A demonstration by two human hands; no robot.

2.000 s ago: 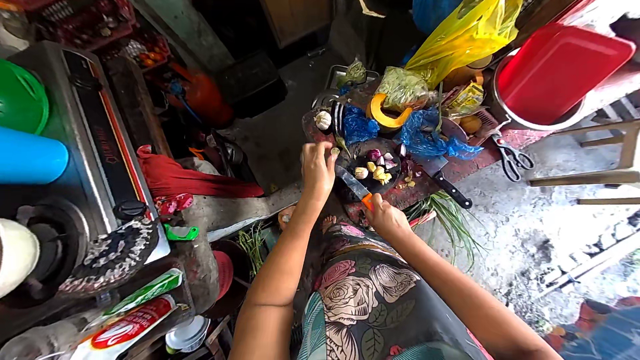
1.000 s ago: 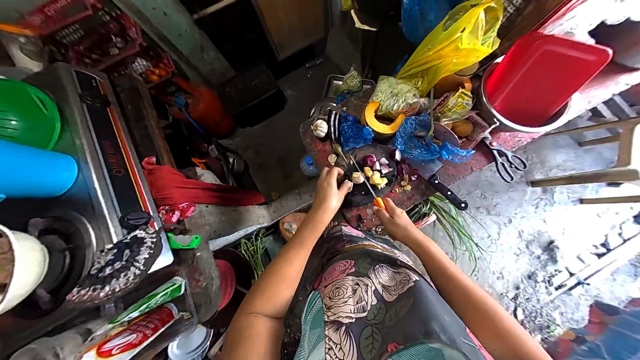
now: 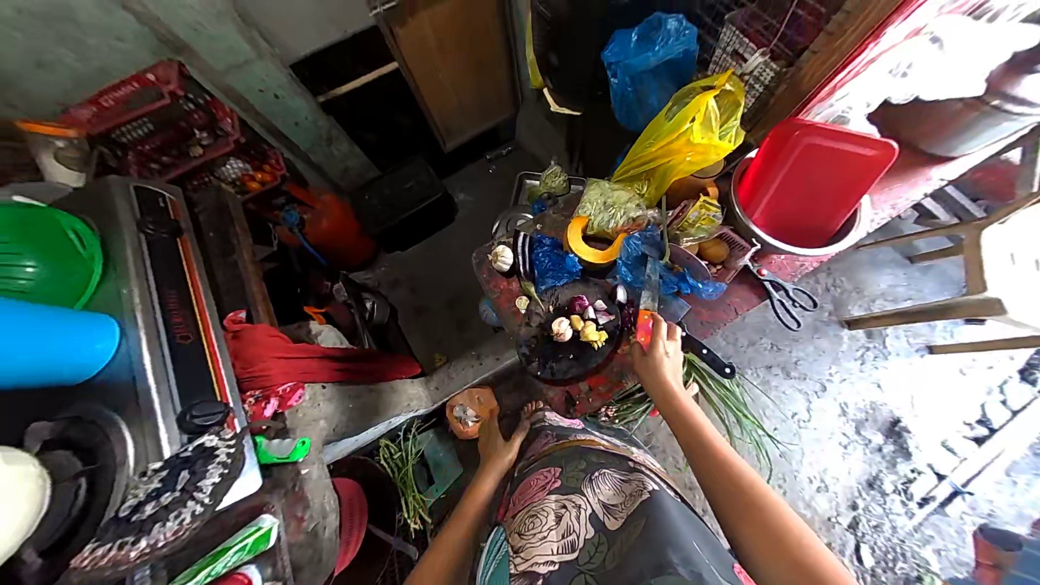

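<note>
My right hand (image 3: 662, 357) grips the orange handle of a kitchen knife (image 3: 650, 286), its blade pointing away from me, at the right of a round dark chopping board (image 3: 552, 357). Garlic (image 3: 562, 329), peeled pieces of ginger or garlic (image 3: 593, 335) and purple shallots (image 3: 578, 304) lie on the board. My left hand (image 3: 500, 443) is low, beside an orange container (image 3: 471, 412) with whitish bits inside; whether it touches the container I cannot tell. A whole garlic bulb (image 3: 501, 258) sits past the board, near a cut squash piece (image 3: 593, 244) and blue plastic bags (image 3: 555, 262).
A second knife with a black handle (image 3: 709, 356) lies right of the board, above green stalks (image 3: 731, 398). Scissors (image 3: 784, 296) hang near a basin holding a red plastic tray (image 3: 812, 183). A gas stove (image 3: 150, 268) stands at the left, with a red cloth (image 3: 317, 357) beside it.
My left hand has left the board and moved down toward the orange container. My right hand has carried the orange-handled knife to the board's right side, its blade turned away from the garlic.
</note>
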